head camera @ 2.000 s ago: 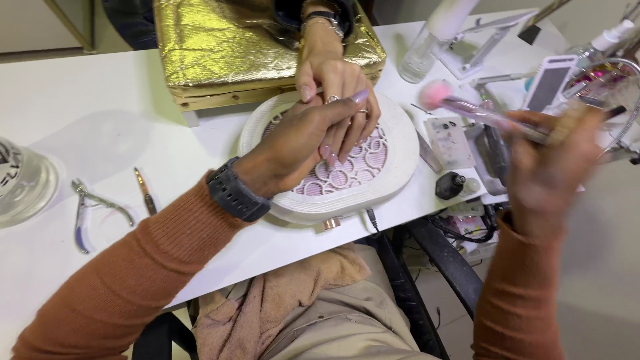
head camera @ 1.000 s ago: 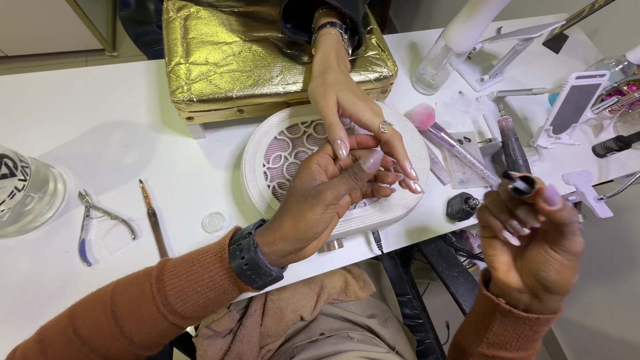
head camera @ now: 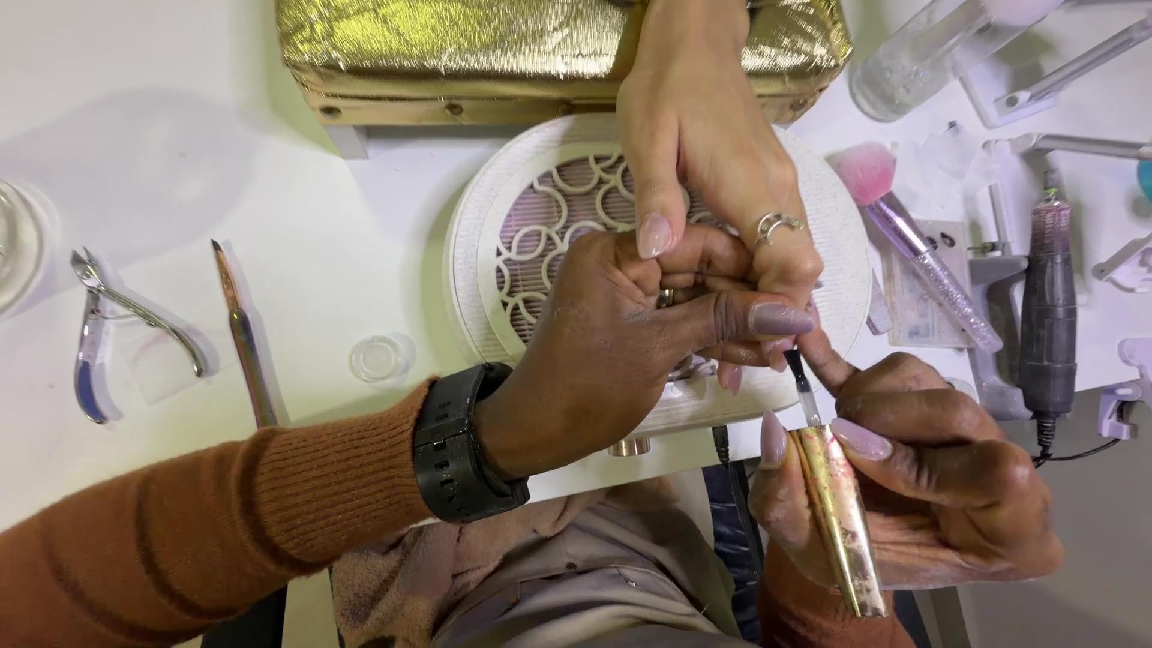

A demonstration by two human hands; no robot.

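My left hand (head camera: 621,333) is closed around the fingers of another person's hand (head camera: 720,153), above the round white nail dust collector (head camera: 558,180) with its patterned grille. That hand wears a silver-coloured ring and points toward me. In my right hand (head camera: 936,468) is a gold nail polish brush cap (head camera: 841,522), pinched between thumb and fingers. Its dark-tipped brush (head camera: 798,373) reaches up to one of the person's fingertips; whether it touches the nail cannot be told. A finger of my right hand rests near the same fingertips.
Cuticle nippers (head camera: 135,315), a slim nail brush (head camera: 241,346) and a small clear dish (head camera: 378,358) lie at left. A gold-covered armrest (head camera: 468,63) stands behind. At right are a pink fluffy brush (head camera: 927,243), an electric nail file handpiece (head camera: 1048,315) and a glass bottle (head camera: 909,67).
My right hand has come left to the other person's fingers, bringing the brush. The pink fluffy brush, in my right hand two seconds ago, now lies on the table. The view is closer.
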